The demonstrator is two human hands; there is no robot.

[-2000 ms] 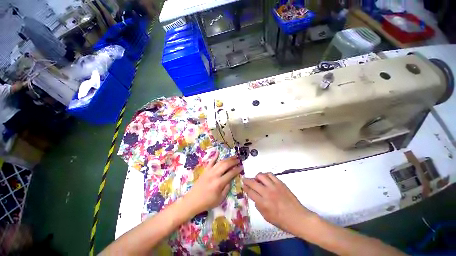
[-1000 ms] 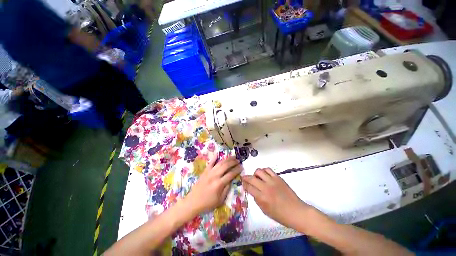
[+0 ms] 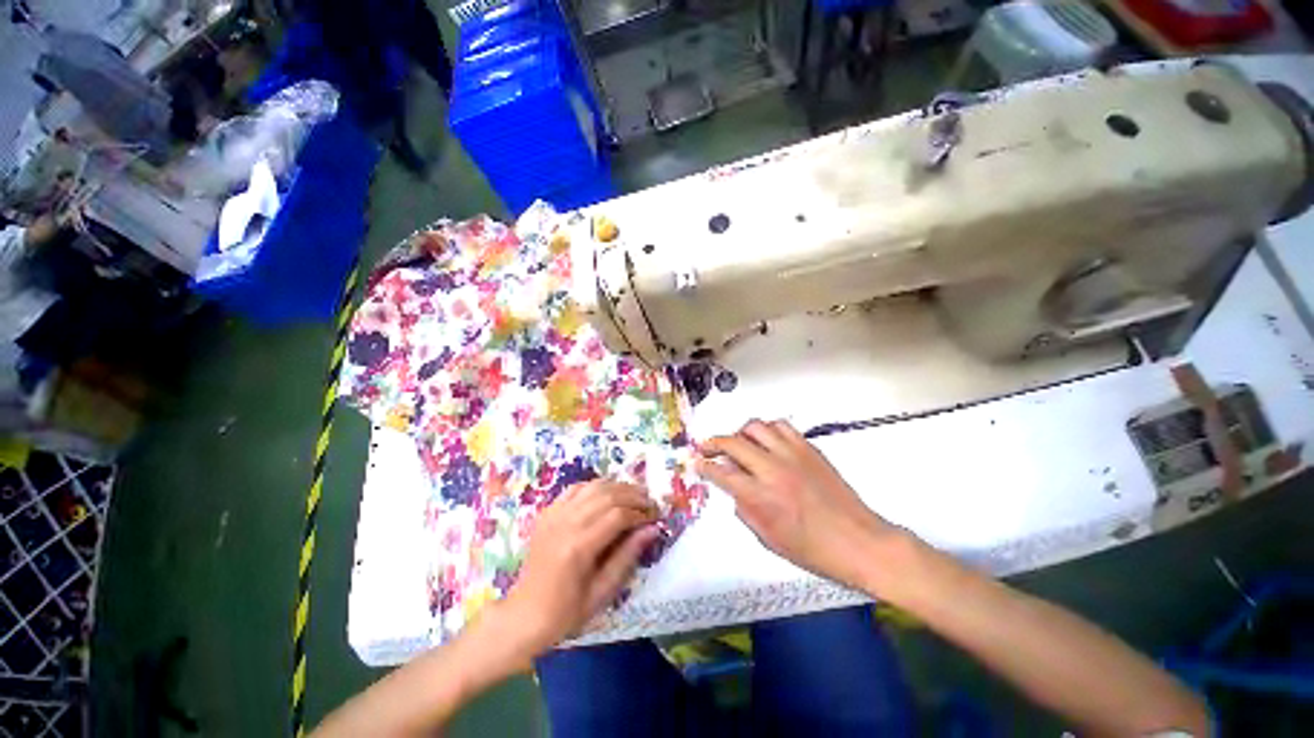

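The floral garment piece lies on the left of the white machine table, its right edge by the needle area of the older lockstitch machine. My left hand rests on the cloth near its lower right part, fingers bent; whether it pinches the cloth cannot be told. My right hand has its fingertips together at the cloth's right edge, just in front of the presser foot area. The needle is too small to make out.
A printed ruler runs along the table's front edge. Stacked blue crates stand behind the table. A blue bin with clear bags stands left, beyond yellow-black floor tape. A pale stool stands behind the machine.
The view has tilted downward. My left hand has moved down the cloth, away from the needle area. The cloth's lower end has drawn up onto the table. A passing person has moved away at upper left.
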